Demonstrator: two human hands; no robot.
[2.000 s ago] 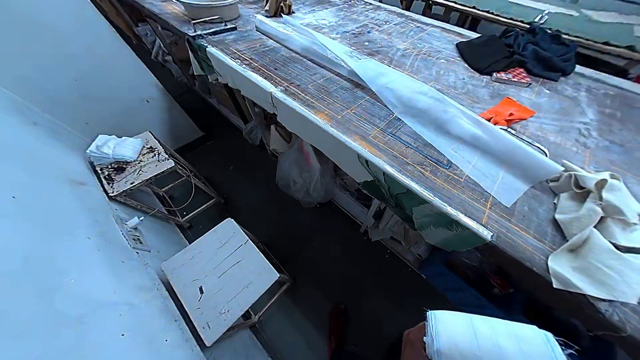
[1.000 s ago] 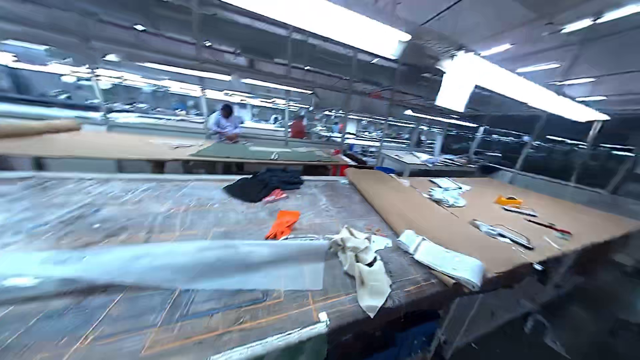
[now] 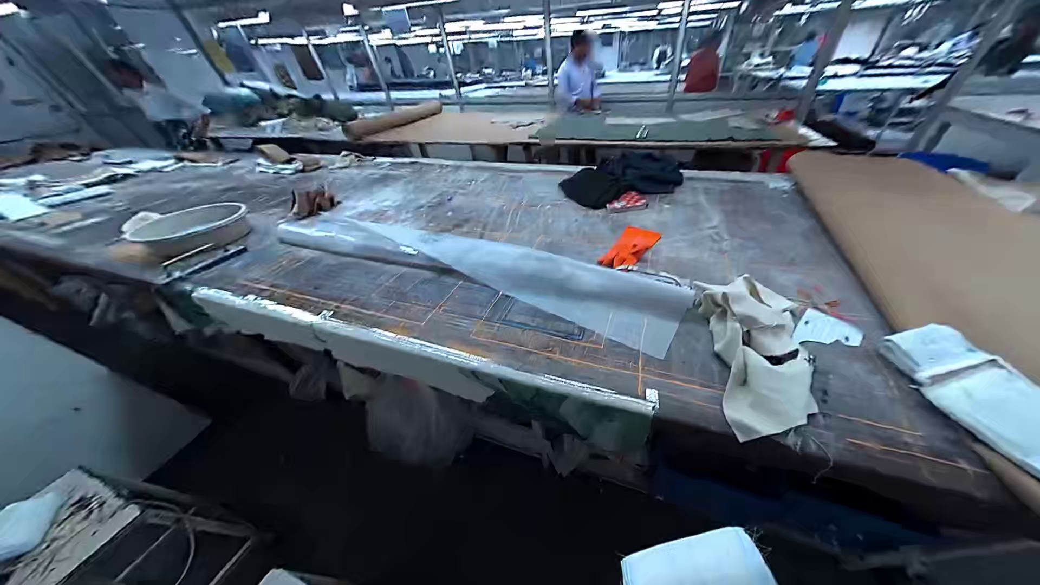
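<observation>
Neither of my hands shows in the head view. At the bottom edge is a folded white cloth bundle (image 3: 699,559); whatever bears it is hidden. On the long worn worktable (image 3: 731,211) lies a partly unrolled translucent sheet (image 3: 536,280), its wide end beside a crumpled cream cloth (image 3: 760,366). An orange glove (image 3: 631,246) rests behind the sheet. Farther back are dark garments (image 3: 630,177) with a small red-and-white item (image 3: 626,201) against them. A round basin (image 3: 188,230) stands at the table's left part.
Brown paper (image 3: 918,236) covers a surface at right, with folded white fabric (image 3: 975,390) on its near edge. A worn stool (image 3: 77,528) stands at lower left. Beyond, a person in a light shirt (image 3: 578,77) stands behind another table. Plastic bags (image 3: 418,418) hang under the worktable's edge.
The view has swung strongly, up and then partly back down. The white bundle at the bottom edge shows two seconds ago and now, not one second ago.
</observation>
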